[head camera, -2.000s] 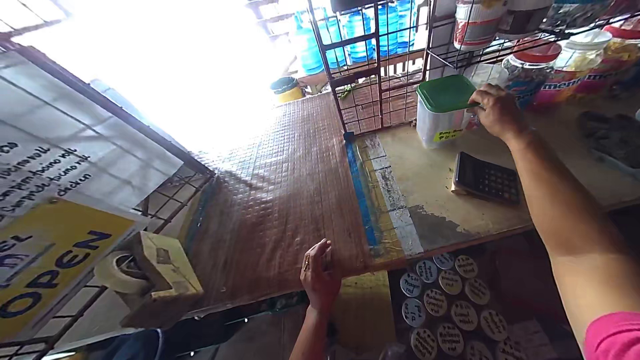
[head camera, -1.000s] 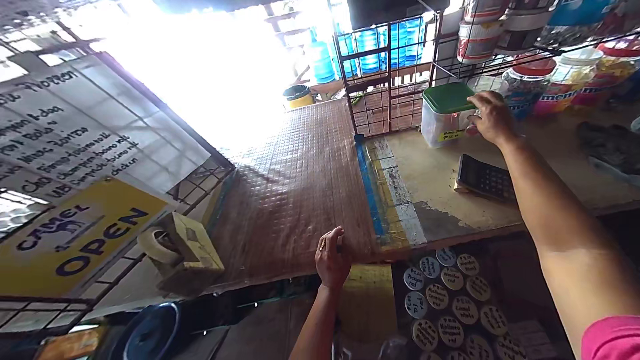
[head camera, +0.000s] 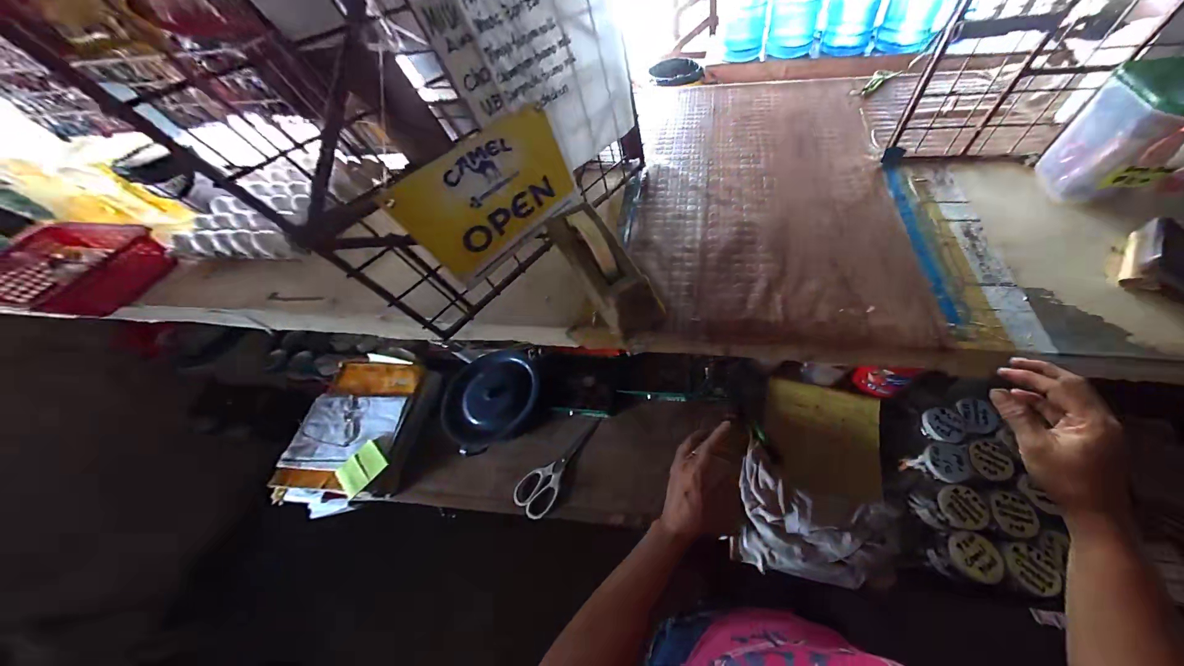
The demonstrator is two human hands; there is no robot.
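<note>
My left hand [head camera: 696, 476] is low at the shelf under the counter, its fingertips beside a dark gap left of a crumpled clear plastic bag [head camera: 786, 518] and a yellow-brown sheet [head camera: 823, 435]; whether it grips anything cannot be told. Raised with bent fingers, my right hand [head camera: 1059, 430] hangs in front of the counter's edge, above round lids with handwriting [head camera: 962, 507], and nothing shows in it. White-handled scissors [head camera: 546, 481] lie to the left of my left hand. A plastic container with a green lid [head camera: 1110, 139] stands on the counter at the upper right.
Along the counter [head camera: 786, 231] stand a tape dispenser [head camera: 606, 268], a wire grille with a yellow sign [head camera: 486, 194], egg trays [head camera: 245, 217] and a red basket [head camera: 102, 268]. On the lower shelf are a dark blue round lid or bowl [head camera: 490, 398] and stacked papers [head camera: 347, 430].
My right hand has left the green-lidded container and come down to the counter's front edge. My left hand has moved from the counter's edge to the shelf below. The view has swung left and down.
</note>
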